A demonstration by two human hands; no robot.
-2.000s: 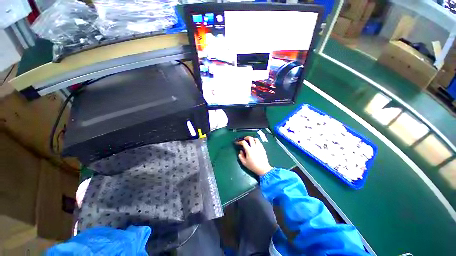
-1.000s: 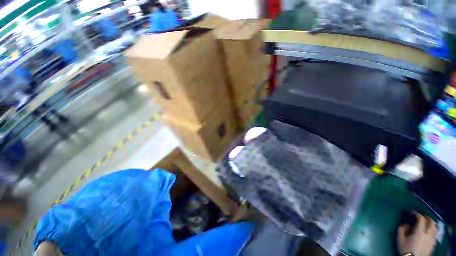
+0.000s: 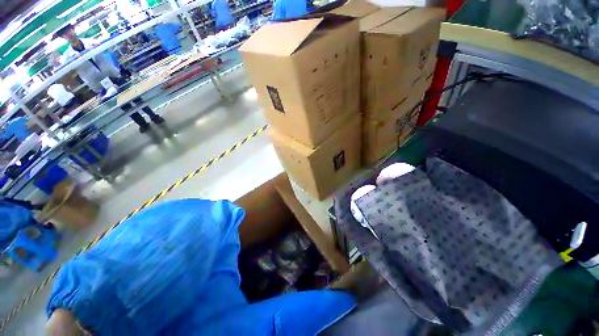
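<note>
A grey patterned sheet (image 3: 460, 236) with a clear edge lies in front of the black computer case (image 3: 519, 144). Pale rounded parts of a headset (image 3: 395, 172) show at the sheet's left edge; the rest is hidden. My left hand (image 3: 64, 324) is cut off at the lower left edge below the blue sleeve, only the wrist area shows, so its fingers cannot be seen. My right hand is out of the picture. An open brown carton (image 3: 263, 213) with dark bagged items (image 3: 286, 259) stands beside my left arm, partly hidden by the sleeve.
Stacked cartons (image 3: 312, 85) stand behind the open carton. A yellow-black floor tape (image 3: 190, 176) runs across the floor at left. A yellow tag (image 3: 567, 254) is on the case front. A person (image 3: 92, 62) stands by a far bench. Blue stools (image 3: 33, 243) are at far left.
The view has swung left from the monitor to the cartons and floor. My right hand, earlier on the mouse, has left the picture. My left sleeve now spans the lower left.
</note>
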